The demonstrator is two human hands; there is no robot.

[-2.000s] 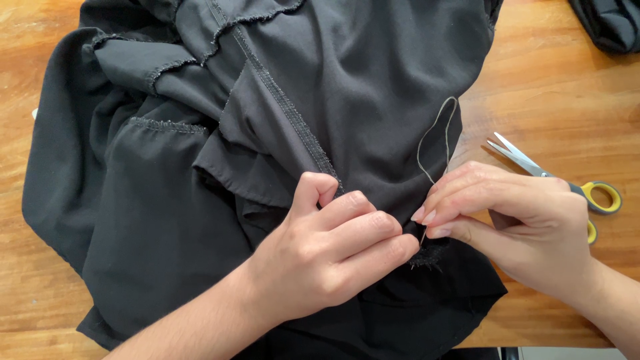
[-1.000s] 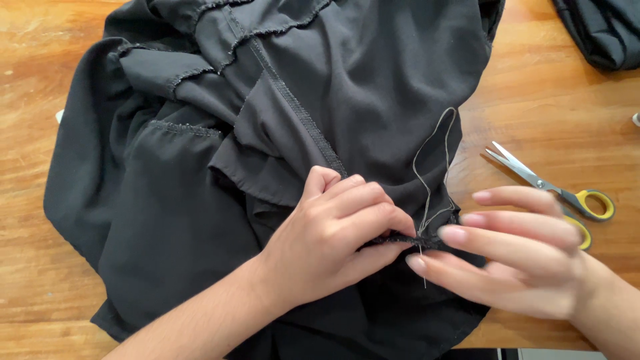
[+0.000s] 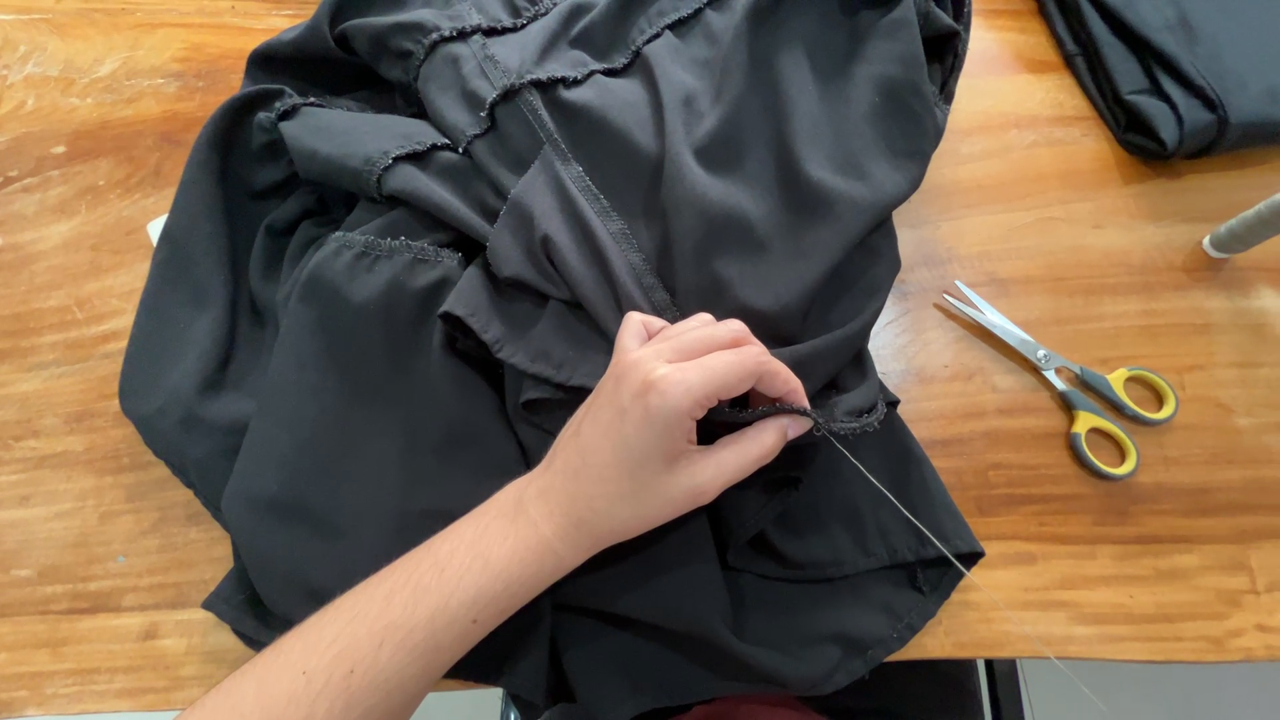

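A black fabric garment (image 3: pixel 780 180) with overlocked seams lies bunched over the wooden table. My left hand (image 3: pixel 680 420) pinches a raw seam edge of it between thumb and index finger, near the garment's lower right part. From the pinched spot a thin light thread (image 3: pixel 900 505) runs taut down to the right and leaves the view at the bottom. My right hand is outside the view, and so is the needle. To the right of the garment lie scissors (image 3: pixel 1055 370) with yellow and grey handles, their blades slightly apart.
Folded black fabric (image 3: pixel 1180 70) lies at the table's top right corner. Below it, a thread spool (image 3: pixel 1240 228) reaches in from the right edge. The front edge of the wooden table (image 3: pixel 1130 610) shows at the bottom, with some of the garment hanging over it.
My right hand has moved out of view from beside the left. The thread, looped above the seam before, now stretches straight to the lower right. My left hand still pinches the fabric.
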